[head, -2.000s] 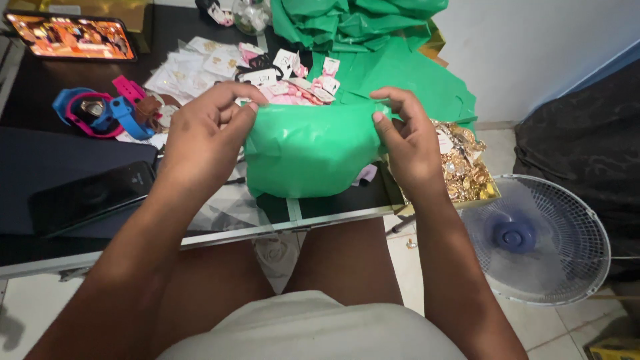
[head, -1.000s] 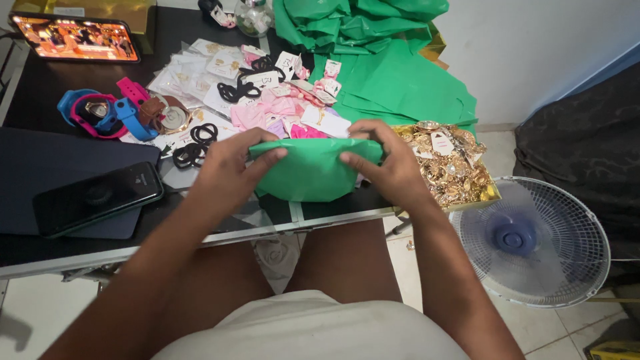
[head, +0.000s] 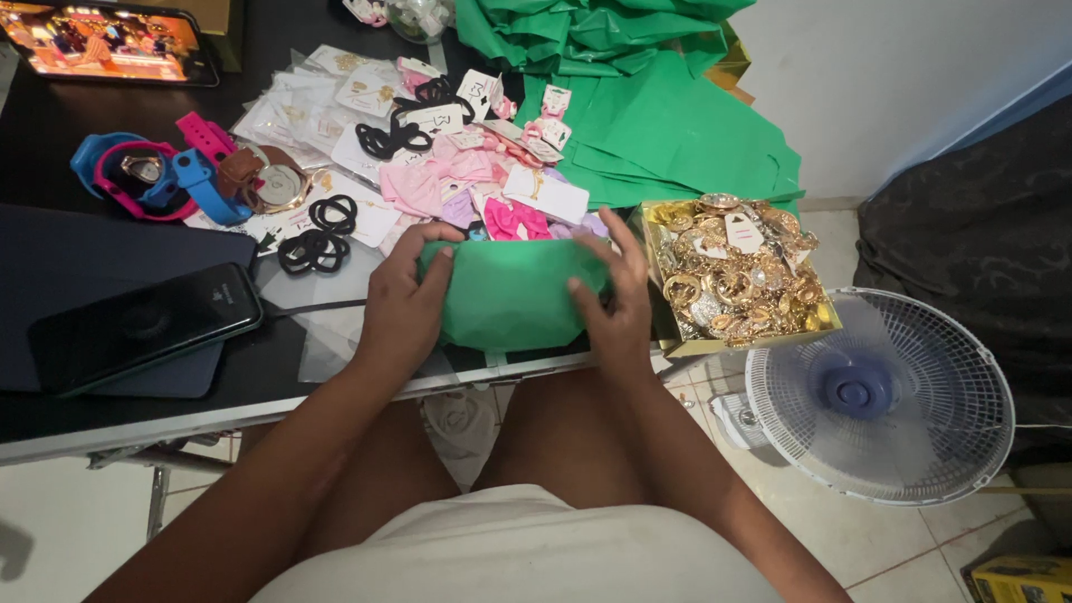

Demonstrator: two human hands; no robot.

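A green plastic bag (head: pixel 511 297), bulging, lies at the table's front edge between my two hands. My left hand (head: pixel 410 293) grips its left top corner between thumb and fingers. At its right side my right hand (head: pixel 615 293) has its fingers spread, with the fingertips at the bag; whether they press on it I cannot tell. Behind the bag are a bright pink bow (head: pixel 515 219), pale pink bows (head: pixel 427 180) and a white card (head: pixel 546 194) with a gold-coloured piece. Black hair ties (head: pixel 314 243) lie to the left of the bag.
A gold box (head: pixel 712 345) of gold-coloured jewellery stands right of my right hand, above a fan (head: pixel 879 394). Green plastic sheets (head: pixel 670 134) lie behind. Wristwatches (head: pixel 193 180), a dark phone (head: pixel 151 327) with a cable, and a lit phone (head: pixel 109 42) are on the left.
The green bag, held at its top by both hands before, has come down toward the table's front edge since the first frame. My right hand's fingers have spread apart.
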